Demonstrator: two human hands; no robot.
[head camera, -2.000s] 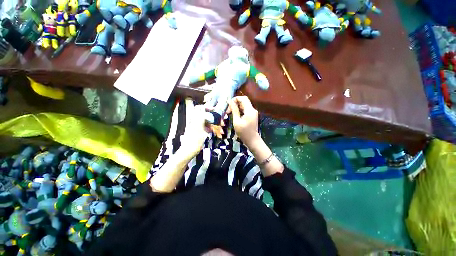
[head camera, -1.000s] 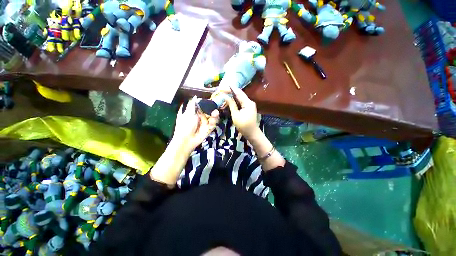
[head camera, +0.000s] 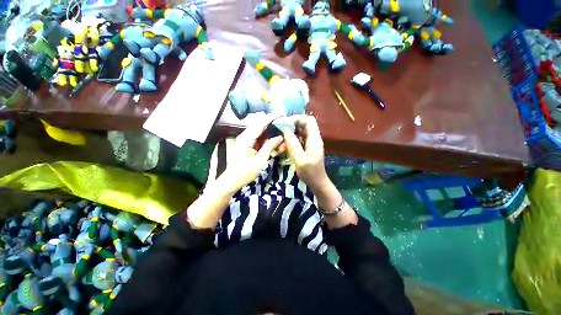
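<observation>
A grey-blue stuffed doll (head camera: 288, 95) lies at the table's front edge, one leg pointing left and a green and yellow arm up at the back. My left hand (head camera: 249, 157) and my right hand (head camera: 306, 147) meet over its near end and pinch a grey part of it between the fingertips. Which part this is, I cannot tell for sure. A thin yellow stick (head camera: 344, 104) and a small black-handled brush (head camera: 369, 90) with a white head lie on the table to the right.
White paper sheets (head camera: 197, 92) lie left of the doll. Other dolls (head camera: 323, 37) lie along the back, with small yellow dolls (head camera: 86, 49) at left. A heap of dolls (head camera: 61, 252) and a yellow sack (head camera: 117, 187) are lower left. A blue crate (head camera: 523, 80) stands at right.
The doll has been turned, so one leg now points left and an arm lies up behind it. Both hands have shifted their hold and are closer together. The whole view has shifted slightly.
</observation>
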